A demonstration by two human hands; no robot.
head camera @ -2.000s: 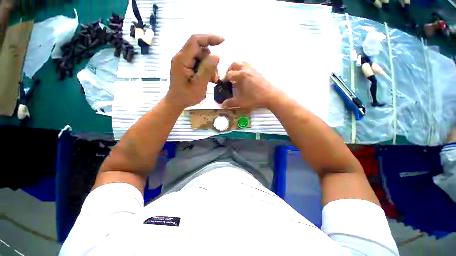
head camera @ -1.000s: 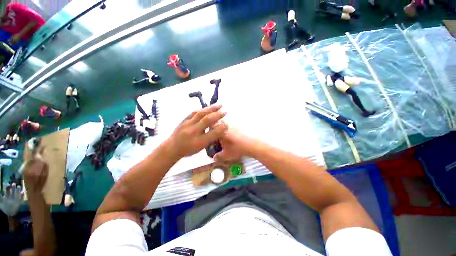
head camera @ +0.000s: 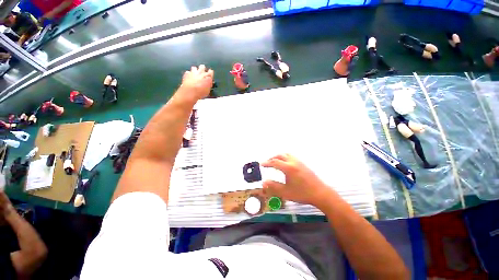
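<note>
My left hand point(head camera: 198, 83) is stretched out over the dark green line beyond the white sheet point(head camera: 295, 126). A small dark shape shows beside its fingers; whether it is held is unclear. My right hand point(head camera: 295, 179) is low over the sheet, thumb and forefinger apart, just right of the black base point(head camera: 252, 171), which lies flat with a pale spot in its middle. No gripped thing shows in my right hand. The white pot point(head camera: 252, 205) and green-rimmed pot point(head camera: 274, 203) sit on the cardboard holder point(head camera: 232, 201) below the base.
A utility knife point(head camera: 390, 164) and a sample figure point(head camera: 410, 136) lie on plastic sheeting point(head camera: 443, 120) at right. Several red-topped pieces point(head camera: 238, 75) and black-legged pieces point(head camera: 275, 65) lie along the line. Dark parts point(head camera: 127, 150) show left, partly behind my left arm. Another person's arm point(head camera: 23, 235) is at lower left.
My hands have separated. My left hand has reached forward to the line. The two dark legs seen beyond my hands no longer stand over the sheet, and the base is uncovered. The view has shifted.
</note>
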